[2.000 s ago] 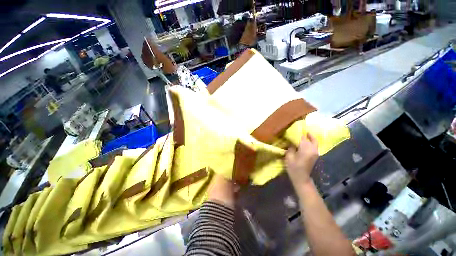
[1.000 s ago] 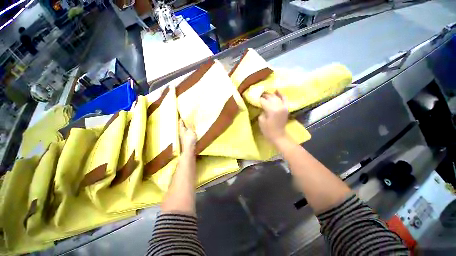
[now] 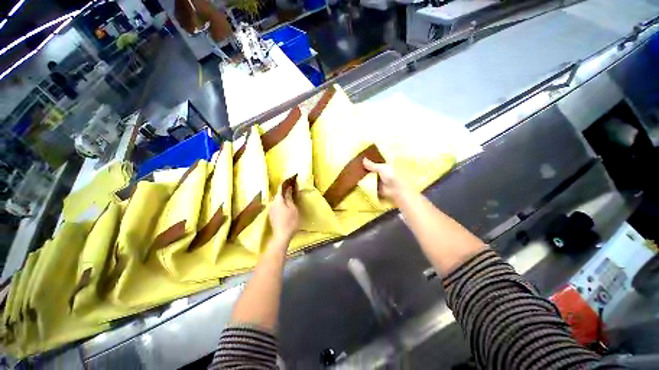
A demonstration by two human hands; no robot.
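Yellow panels with brown strips lie overlapped in a long row along the metal-edged bench. My left hand is near the middle of the row and grips the edge of a yellow panel at a small brown strip. My right hand is at the right part of the row and pinches the top panel at the end of its wide brown strip. The far right end of the row looks washed out and pale. The fingertips of both hands are partly hidden by the fabric.
The bench's pale channel runs to the upper right. Behind the row are a blue bin, a white table with a sewing machine and another blue bin. A white machine with a red part is at the lower right.
The rightmost panels have gone from a bunched roll to lying flatter in the row. My left hand has shifted slightly right and down onto another panel edge. My right hand has moved down a little.
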